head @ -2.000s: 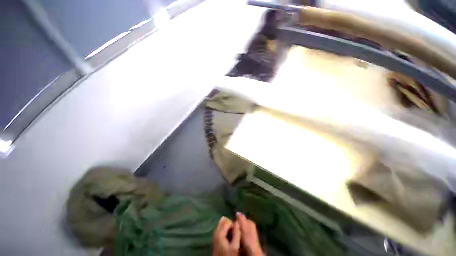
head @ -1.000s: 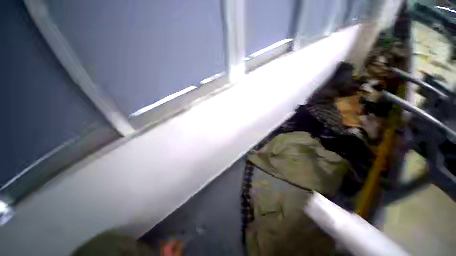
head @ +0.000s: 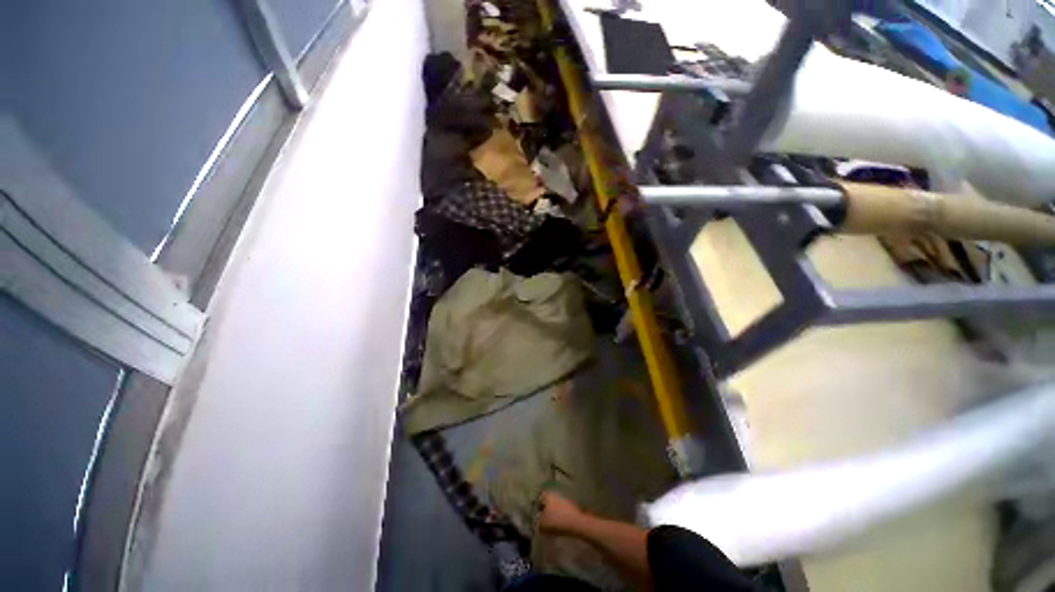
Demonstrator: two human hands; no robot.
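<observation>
A tan sack [head: 509,335] lies on the floor between the wall and the cutting table, its upper part bunched and its lower part flat. One bare hand [head: 560,512] with a dark sleeve reaches down from the lower right onto the sack's near part. It appears to be my right hand, and its fingers seem closed on the sack's cloth, but the grip is small and blurred. A strip of checked fabric [head: 454,476] runs along the sack's left side. My left hand is not in view.
Plaid fabric scraps [head: 492,211] and brown paper pieces [head: 506,164] are heaped beyond the sack. A yellow rail [head: 631,272] edges the table. A metal rack holds a brown tube [head: 926,212]. A white roll [head: 833,497] crosses the table [head: 833,382] at right. The white wall [head: 307,312] stands at left.
The view has swung right and along the aisle. The green sack and the two hands together from two seconds ago have left the picture. One hand is now on the tan sack.
</observation>
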